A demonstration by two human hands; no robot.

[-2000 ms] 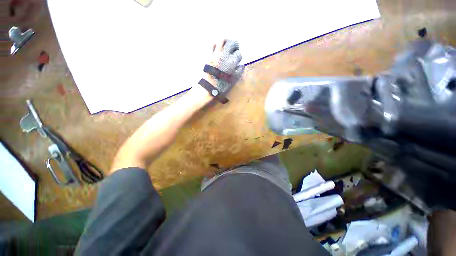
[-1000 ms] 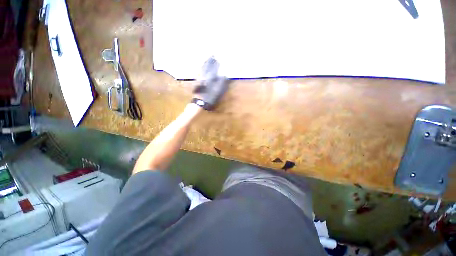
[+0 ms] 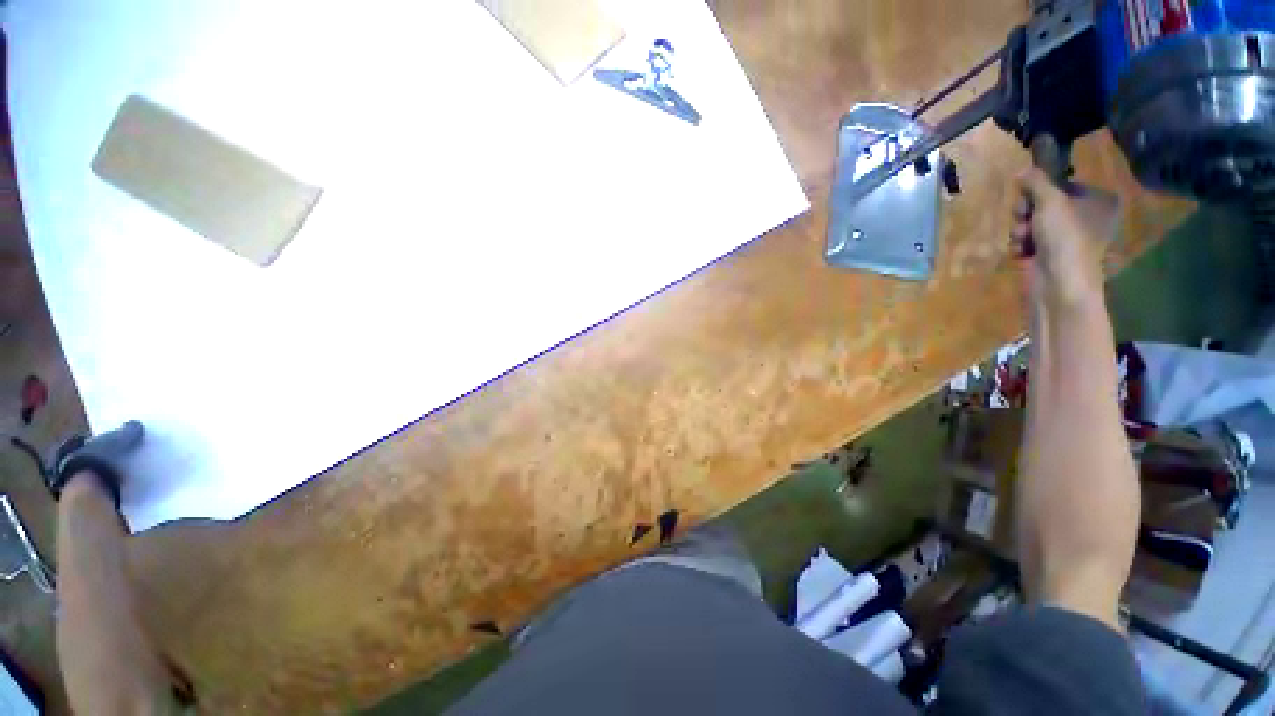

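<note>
My left hand (image 3: 109, 459), in a grey mesh glove with a dark wrist strap, rests at the lower left edge of the white marker paper (image 3: 420, 266); it holds nothing that I can see. My bare right hand (image 3: 1049, 224) is closed on the handle of the cloth cutting machine (image 3: 1189, 98), which has a blue motor housing. Its grey base plate (image 3: 884, 210) stands on the table just right of the paper's corner. A thin dark blue fabric edge shows under the paper.
Two tan boards (image 3: 210, 179) and a metal clamp (image 3: 654, 84) lie on the paper. The brown table (image 3: 559, 420) has small dark scraps (image 3: 667, 526) by its front edge. Paper rolls (image 3: 853, 616) and boxes are below at the right. Scissors are partly visible at the far left.
The view has swung right. The right hand and the machine's motor have come into view, and the base plate now stands beside the paper's corner. The left hand has moved to the paper's left end.
</note>
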